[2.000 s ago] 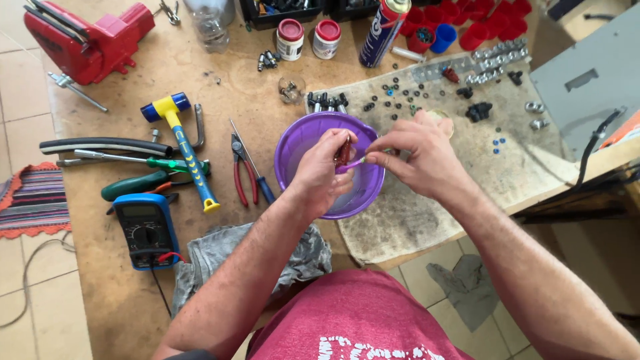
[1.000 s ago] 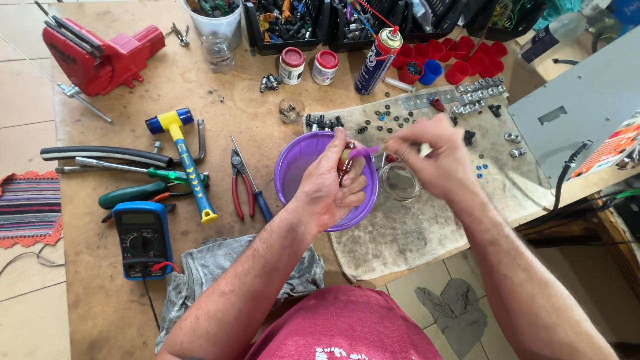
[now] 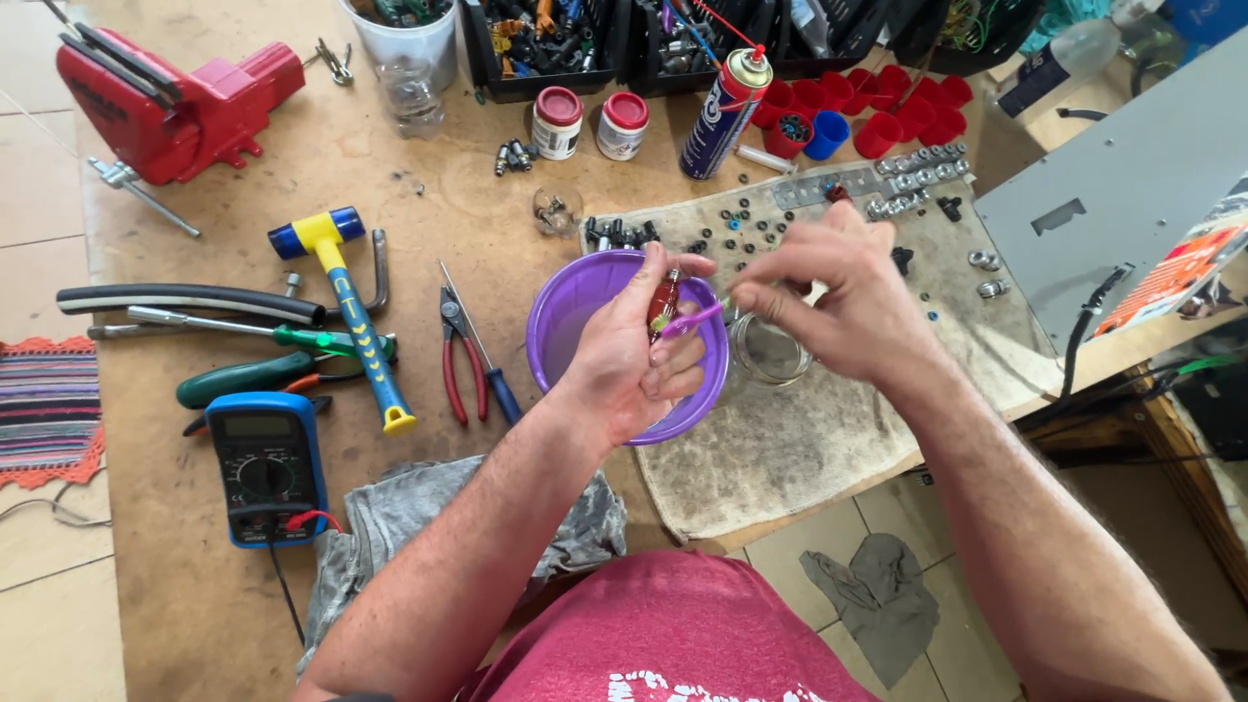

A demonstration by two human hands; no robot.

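Over a purple plastic bowl (image 3: 558, 322), my left hand (image 3: 629, 356) holds a small red-brown part (image 3: 664, 300) between thumb and fingers. My right hand (image 3: 829, 292) pinches the handle of a purple toothbrush (image 3: 697, 317), whose bristles lie against that part. Just right of the bowl and below my right hand is a round clear glass jar or dish (image 3: 770, 349) on a stained cloth (image 3: 770, 458). Dark cylindrical parts (image 3: 619, 234) lie at the bowl's far rim, and small black rings (image 3: 744, 216) are spread on the cloth.
To the left are a mallet (image 3: 356, 312), red-handled pliers (image 3: 461, 361), a screwdriver (image 3: 502, 390), a multimeter (image 3: 265, 468) and a red vise (image 3: 185, 107). A spray can (image 3: 724, 115), lidded jars (image 3: 557, 124), red cups (image 3: 877, 135) and black bins (image 3: 546, 83) stand at the back.
My right hand's wrist and fingers have shifted beside the bowl, with the toothbrush still held. The glass dish, hidden two seconds ago, shows now. My left hand still holds the part over the bowl.
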